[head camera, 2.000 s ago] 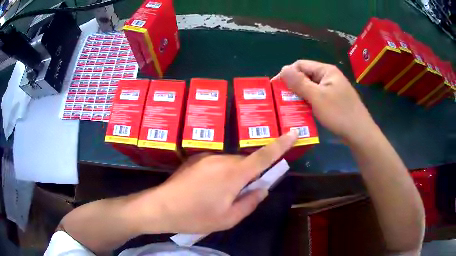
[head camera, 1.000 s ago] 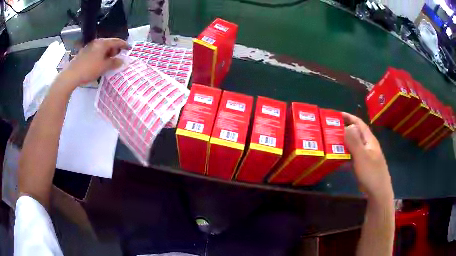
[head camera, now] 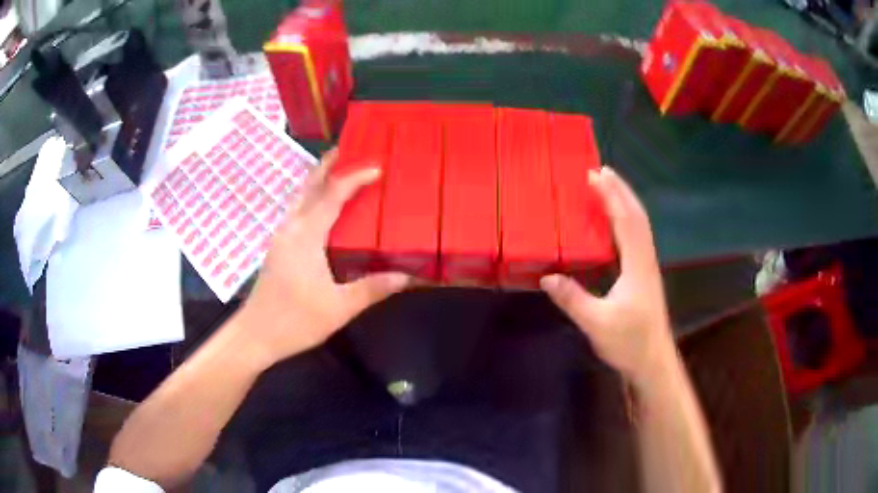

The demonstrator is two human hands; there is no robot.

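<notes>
Several red retail boxes (head camera: 469,193) are pressed together in one row at the front edge of the green bench. Their plain red sides face up; no barcode panels or labels show on them. My left hand (head camera: 313,260) grips the left end of the row, thumb at the near side. My right hand (head camera: 616,270) grips the right end the same way. Whether the row is lifted off the bench I cannot tell. A label sheet (head camera: 231,193) lies slanted left of the row, partly over another label sheet (head camera: 207,108).
One red box (head camera: 313,77) stands behind the row at the left. A slanted row of red boxes (head camera: 736,72) is at the back right. A black and silver device (head camera: 111,125) and blank white sheets (head camera: 114,279) are at the left. A red stool (head camera: 818,327) is at the lower right.
My left hand has let go of the label sheet, now flat on the bench, and moved to the row. The boxes are pushed together and turned, so plain sides show instead of barcodes.
</notes>
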